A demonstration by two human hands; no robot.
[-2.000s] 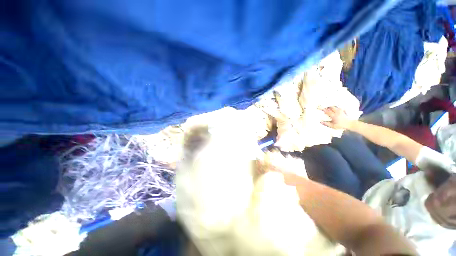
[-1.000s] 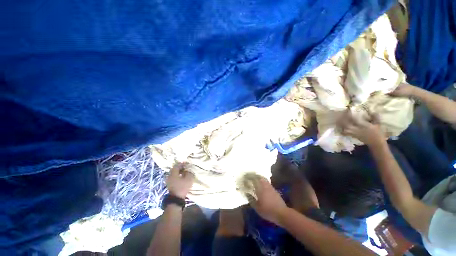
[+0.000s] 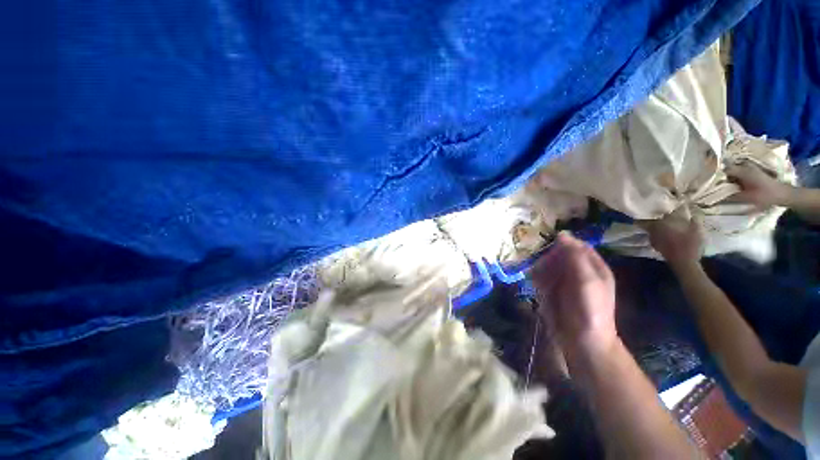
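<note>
A gathered bundle of cream fabric pieces is at the lower middle, blurred at its top and ragged along its right edge. My left hand is not visible; the bundle covers the place where it was. My right hand is raised right of the bundle, apart from it, fingers curled and blurred. A thin strand hangs below its fingers; whether they grip it I cannot tell. More cream cloth lies behind, by a blue crate rim.
Large blue cloth fills the top and left. Pale tangled strips and a cream heap lie at left. At right, another person's hands hold gathered cream cloth. A reddish-brown woven mat is lower right.
The cream bundle has come up off the heap and nearer to me. My right hand has left the cloth and moved up and right. My left hand has gone from sight.
</note>
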